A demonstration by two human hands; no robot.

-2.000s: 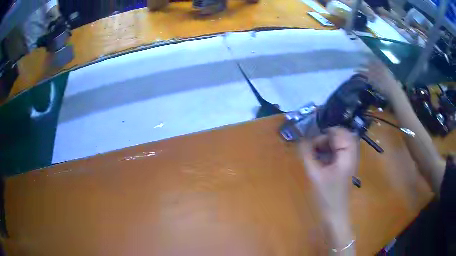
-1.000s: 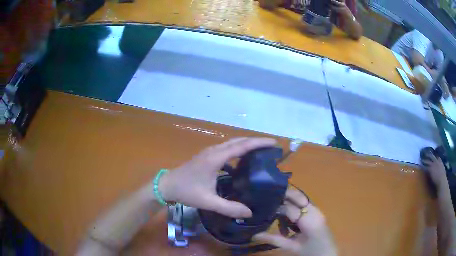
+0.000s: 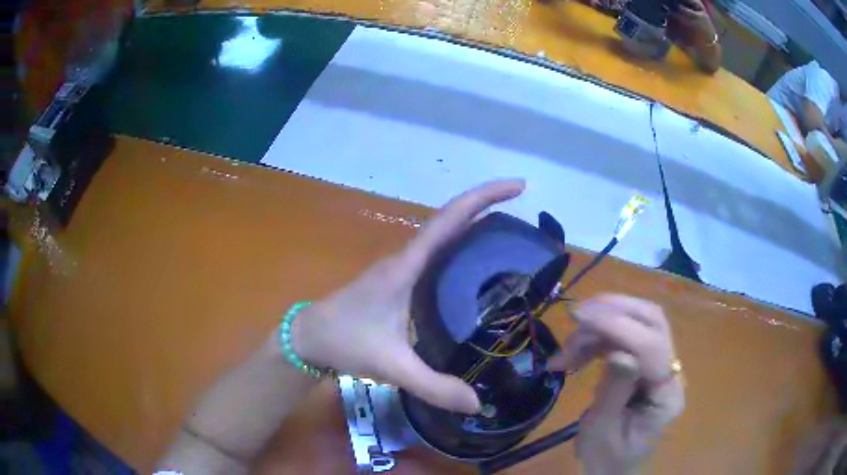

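Observation:
My left hand (image 3: 390,315), with a green bead bracelet, holds the black rounded camera head shell (image 3: 478,264) tilted up over the base. The shell's hollow side shows. The black base housing (image 3: 488,436) stands on the bench, open at the top. Thin yellow, red and dark wires (image 3: 506,348) run between shell and base. My right hand (image 3: 622,362), with a ring, is at the right side of the wires, fingers bent together; whether it pinches a wire cannot be made out. A metal mounting bracket (image 3: 365,422) is at the base's left. A flat black bar (image 3: 534,447) sticks out lower right.
A black cable with a white and yellow end (image 3: 631,215) reaches toward the white-sheeted belt (image 3: 464,130). A black machine with silver parts (image 3: 37,167) stands at the left. Black parts (image 3: 828,311) lie at the right edge. A person's hands (image 3: 692,32) hold a unit across the belt.
The head shell has been tilted back, so its inside and the wires now show. My right hand has moved up and right, off the base's side. The camera view has shifted.

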